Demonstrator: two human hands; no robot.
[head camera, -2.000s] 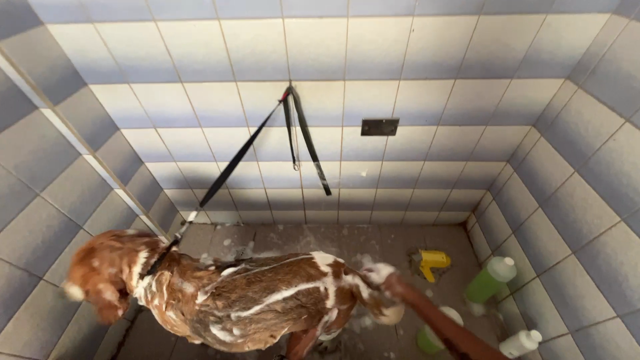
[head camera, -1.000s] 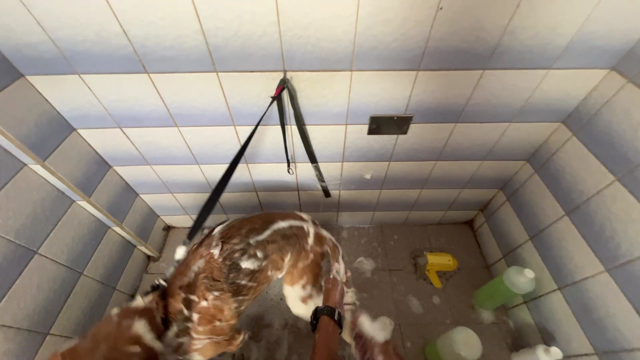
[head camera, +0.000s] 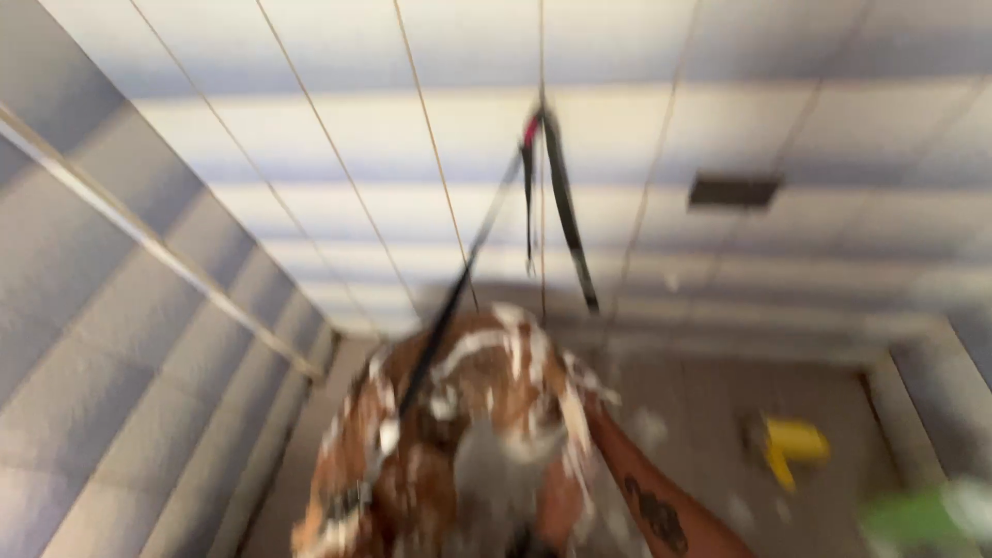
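Observation:
A wet brown dog (head camera: 496, 364) streaked with white lather stands curled at the lower middle, its rump toward the wall. My right hand (head camera: 587, 399) is against its hindquarters, partly hidden by lather and fur; the forearm bears a tattoo. Lower down, my left hand (head camera: 559, 488) is beside the hind leg, blurred, with a dark band at the wrist. Whether either hand's fingers close on anything is unclear. A black leash (head camera: 446, 318) runs from the wall down to the dog's front part. The dog's head is not clearly visible.
Strap ends (head camera: 570, 221) hang from the tiled wall (head camera: 349, 132), left of a dark rectangular plate (head camera: 732, 191). On the floor at right lie a yellow object (head camera: 794, 442) and a blurred green bottle (head camera: 907, 515). A pale pipe or trim strip (head camera: 178, 263) crosses the left wall.
The dog, stretched out sideways two seconds ago, is now curled. Two seconds ago one arm showed, reaching to its rear; now both are in view there. The view has shifted and blurred.

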